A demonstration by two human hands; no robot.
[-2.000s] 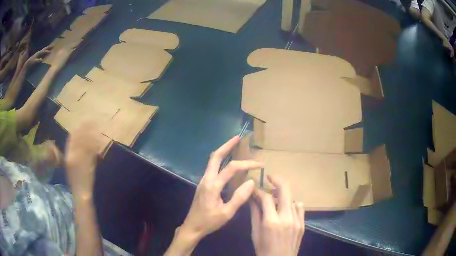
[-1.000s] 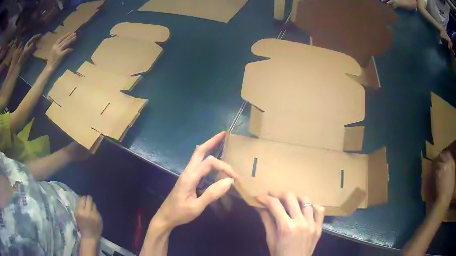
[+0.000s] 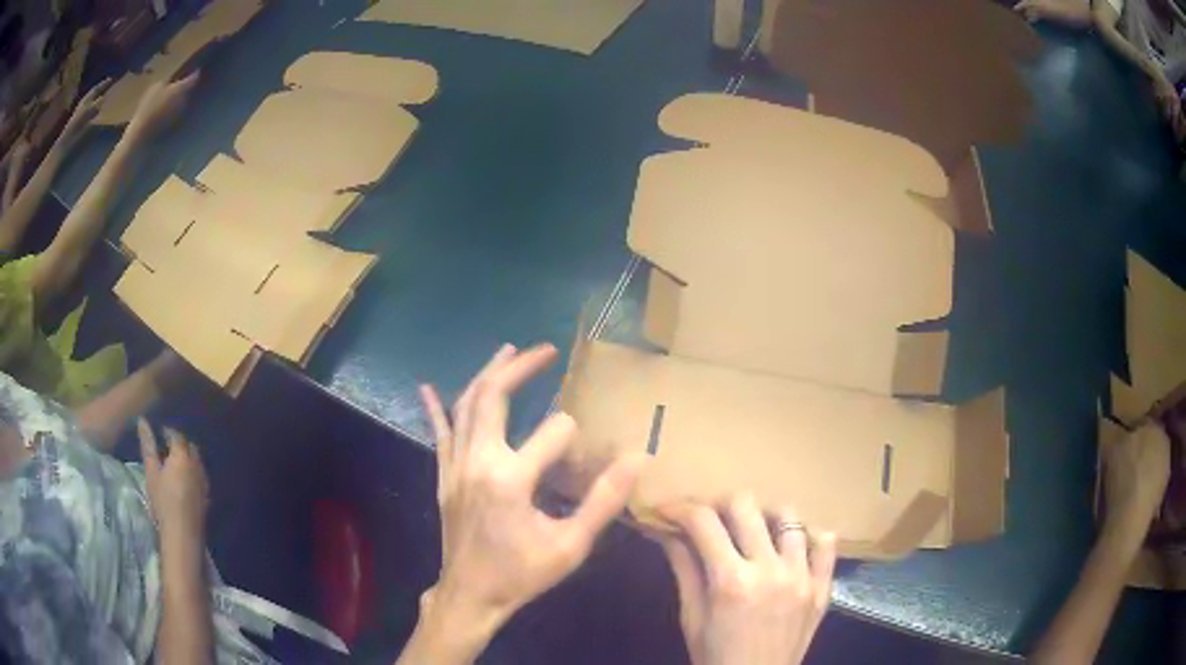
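A part-folded mailer box (image 3: 767,429) lies in front of me, its large lid panel (image 3: 793,234) extending away from me. Two dark slots show in the base. The right side flap (image 3: 979,468) stands up, with a small corner flap at the near right. My right hand (image 3: 754,585), with a ring on one finger, grips the near edge of the mailer box, fingers over the front strip. My left hand (image 3: 514,500) is at the near left corner, fingers spread, thumb close to the cardboard; contact is unclear. The left side flap is partly hidden and blurred.
Another box blank (image 3: 247,260) lies at the left near a person in a patterned sleeve. A flat sheet (image 3: 507,16) lies at the far edge. A darker open box (image 3: 897,65) is beyond mine. Another person's hand (image 3: 1134,468) holds cardboard at the right. The table edge curves below.
My left hand has moved off the slot area to the near left corner, and its fingers have spread. My right hand has shifted right along the front edge. The neighbour's hand has left the left blank.
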